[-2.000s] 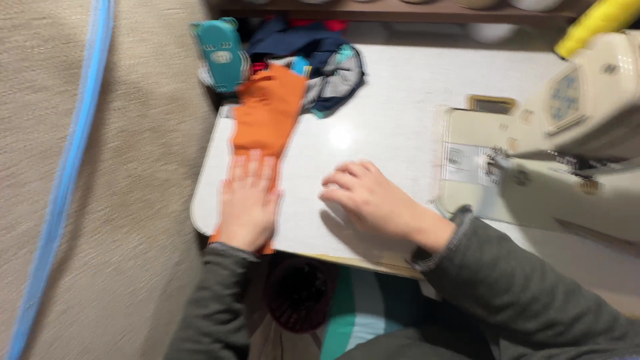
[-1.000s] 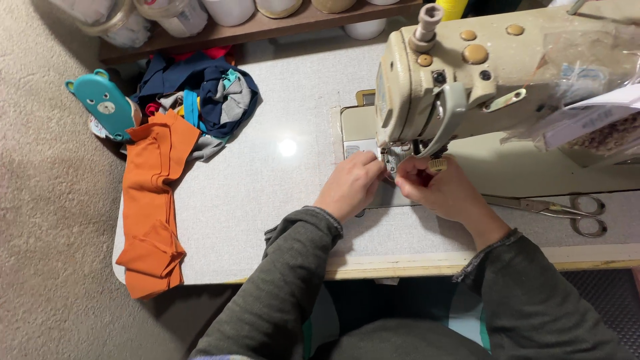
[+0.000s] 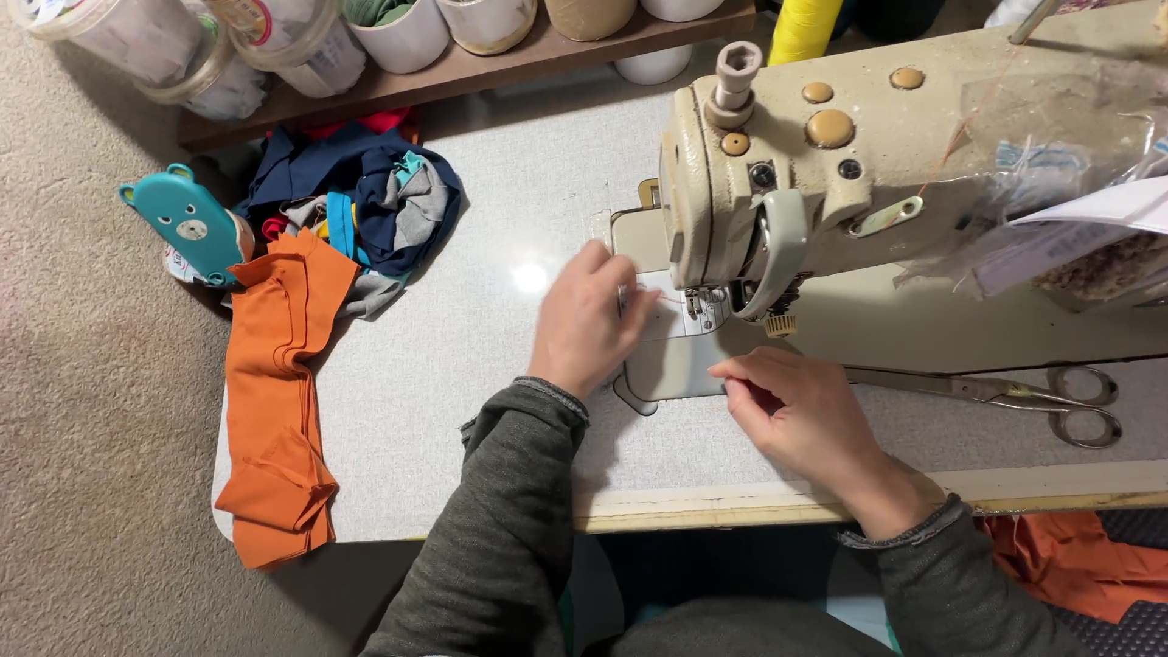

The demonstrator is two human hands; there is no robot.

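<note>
My left hand [image 3: 589, 319] is just left of the presser foot [image 3: 701, 303] of a beige sewing machine [image 3: 821, 137], over the needle plate; a thin thread seems to lie by its fingertips, but whether it is held cannot be told. My right hand [image 3: 794, 411] is in front of the machine's bed, thumb and forefinger close together; anything between them is too small to see. Orange fabric pieces [image 3: 274, 383] lie stacked at the table's left edge. Metal scissors [image 3: 1013, 392] rest right of my right hand, handles pointing right.
Behind the orange pieces are a teal bear-shaped case [image 3: 190, 224] and a heap of navy and grey cloth [image 3: 365, 182]. A brown shelf [image 3: 493, 68] with tubs stands at the back. A plastic bag [image 3: 1049, 182] lies against the machine. More orange cloth [image 3: 1077, 557] hangs below the table's front edge.
Two seconds ago my left hand lay on the orange fabric; one second ago both hands were together at the presser foot. Since then they have moved apart, left hand leftward, right hand toward the table's front.
</note>
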